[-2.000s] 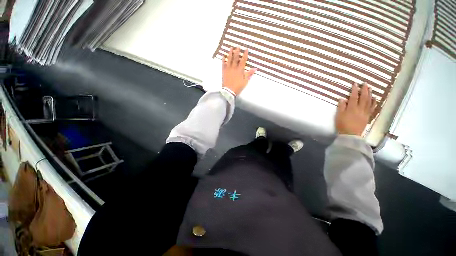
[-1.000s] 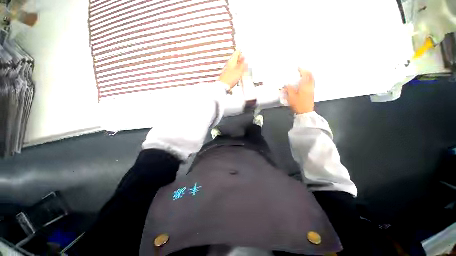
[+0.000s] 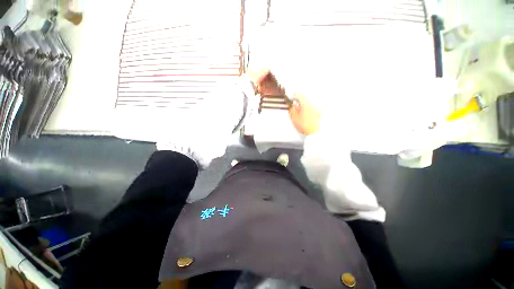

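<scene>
A white sheet with rows of brown strips (image 3: 180, 70) lies on the table left of centre, washed out by glare. A second striped sheet (image 3: 349, 23) lies right of it. At the table's near edge a small white piece with a few short brown strips (image 3: 274, 103) shows between my hands. My right hand (image 3: 305, 117) has its fingertips closed on the right side of this piece. My left hand (image 3: 266, 82) is at its upper left, blurred and partly washed out; its grip cannot be made out.
A yellow-handled brush (image 3: 466, 108) and a whitish container (image 3: 416, 157) are at the right near edge. A dark bar (image 3: 438, 46) lies right of the sheets, with a translucent bottle (image 3: 499, 63) beyond. Stacked grey pieces (image 3: 48, 79) fan at the far left. A stool (image 3: 48, 206) stands lower left.
The view has turned, bringing the second striped sheet and brush further in. My hands have come closer together, and the small striped piece now shows between them.
</scene>
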